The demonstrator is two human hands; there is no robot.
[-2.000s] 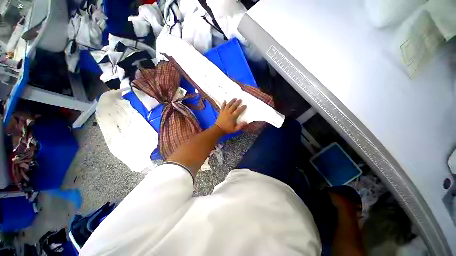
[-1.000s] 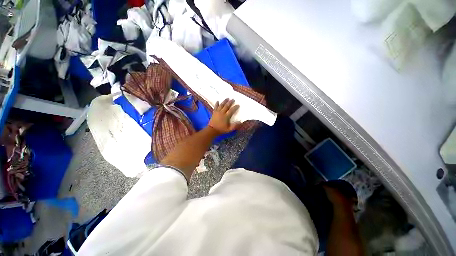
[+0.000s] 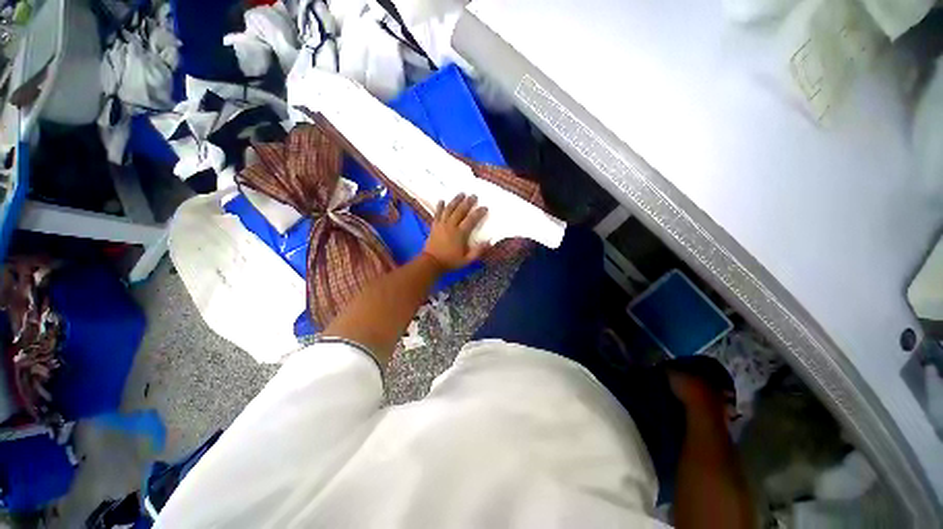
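My left hand (image 3: pixel 455 232) lies palm down with its fingers slightly spread on a long white shape (image 3: pixel 398 145), which is stiff-looking and has faint marks. Red-brown checked panels (image 3: pixel 504 183) show beneath and beside it. To its left a checked bundle (image 3: pixel 346 271), cinched in the middle, lies on a bright blue crate (image 3: pixel 445 109). Bare skin, apparently my right arm (image 3: pixel 711 455), shows in shadow at the lower right; its hand cannot be made out.
The white table (image 3: pixel 662 114) with a scale along its edge fills the right. A blue-framed tray (image 3: pixel 680 313) is under it. White material (image 3: pixel 233 279) hangs left of the crate. Black-and-white pieces (image 3: pixel 207 124) are piled beyond. A blue container (image 3: pixel 98 336) stands at the left.
The view has shifted slightly, so the crate and bundle appear a little further left and up. My left hand stays on the white shape.
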